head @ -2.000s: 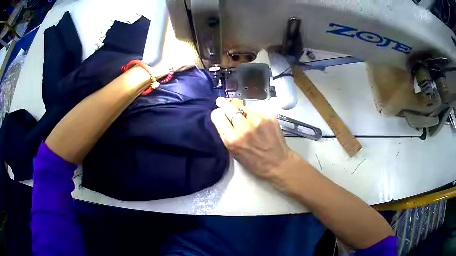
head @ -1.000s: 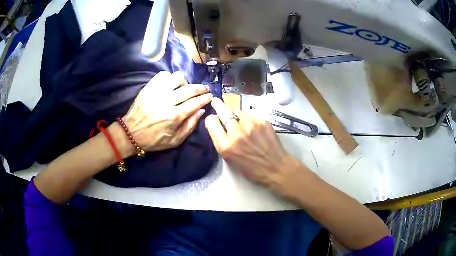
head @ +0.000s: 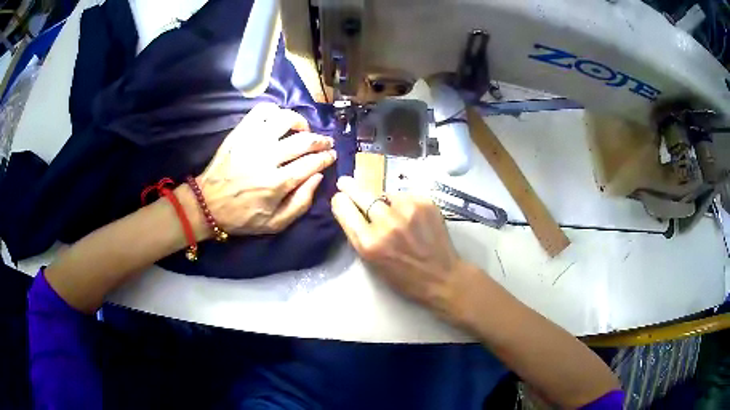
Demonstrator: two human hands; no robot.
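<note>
A dark navy garment panel [head: 232, 255] lies on the table left of the needle, its right edge running under the presser foot [head: 344, 112]. My left hand [head: 268, 172] lies on the cloth with fingers extended, fingertips close below and left of the foot. It presses the cloth; no grip shows. My right hand [head: 400, 232] is at the cloth's right edge, below the foot, thumb and index fingertips on the edge; whether they pinch it is unclear. A small tan seam guide [head: 370, 173] lies just right of the edge, above my right fingers.
The white ZOJE machine head [head: 528, 48] spans the top. A tan ruler [head: 516, 180] lies right of the needle plate [head: 400, 126]. Grey snips [head: 472, 207] lie beside my right hand. Dark cloth pieces [head: 32, 200] spread at far left. A yellow trolley rail [head: 664, 330] is at lower right.
My left hand has come from behind the cloth's upper part onto the cloth beside the foot. The panel has shifted upward. My right hand has moved slightly down, and more of the tan guide shows.
</note>
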